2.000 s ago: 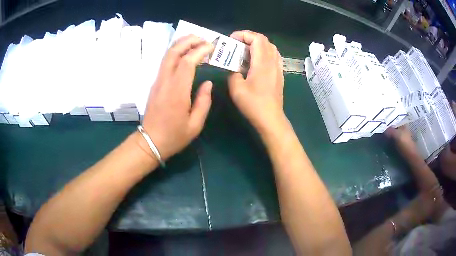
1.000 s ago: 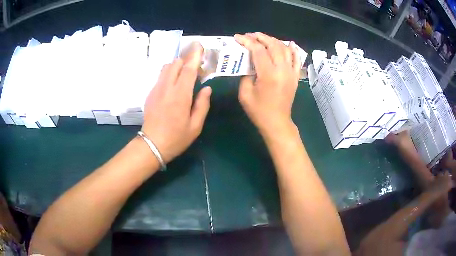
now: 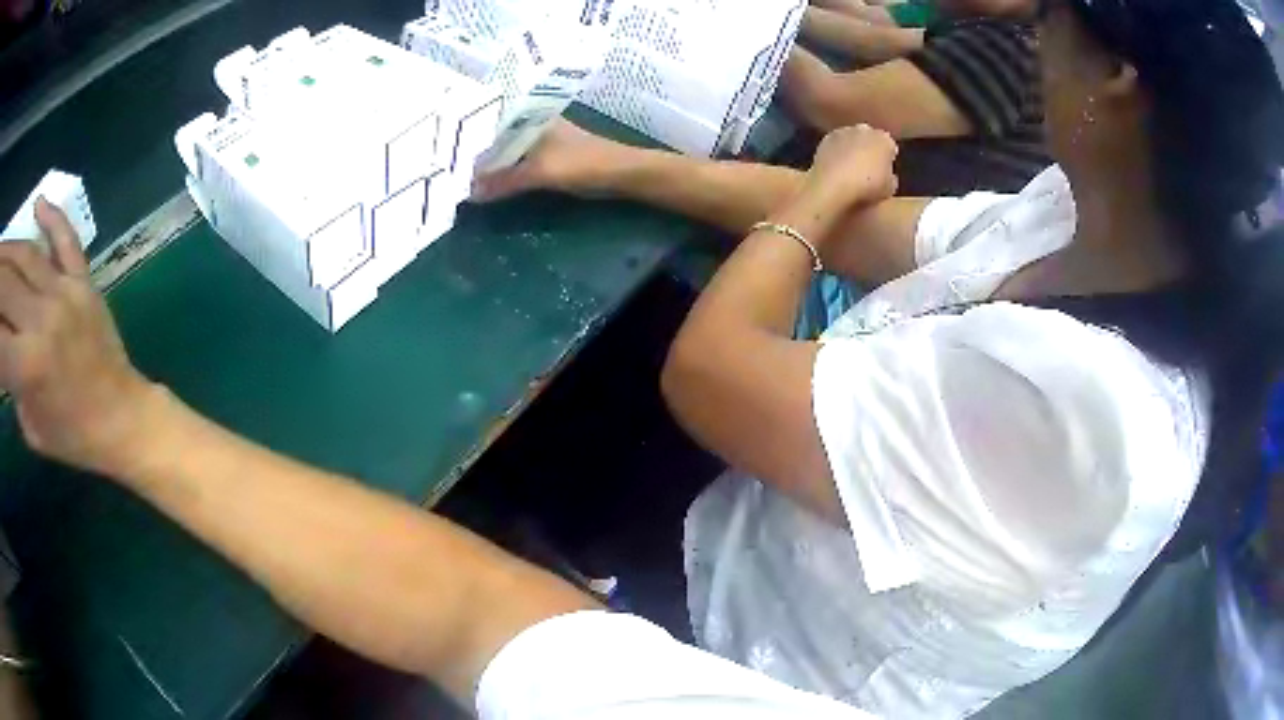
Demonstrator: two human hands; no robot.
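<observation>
My right hand (image 3: 64, 345) is at the left edge with its fingers around a white carton (image 3: 68, 208). Only the carton's end shows past the fingers; the rest is hidden or cut off by the picture's edge. A sliver of skin with a bracelet (image 3: 11, 661) shows at the lower left edge; my left hand itself is out of the picture. A stepped stack of white printed cartons (image 3: 303, 148) lies on the green bench (image 3: 352, 394), with flaps sticking up at its far end.
A neighbour in a white blouse (image 3: 986, 436) sits at the right. Their hand (image 3: 542, 162) is by the stack, at a white printed piece (image 3: 542, 106). More cartons (image 3: 690, 63) lie beyond. A striped sleeve (image 3: 979, 92) shows behind. A scuffed metal strip (image 3: 148, 232) runs along the bench.
The view has swung to the right, so the left row of cartons and my left hand have left the picture. The right stack and the neighbour now fill the middle and right.
</observation>
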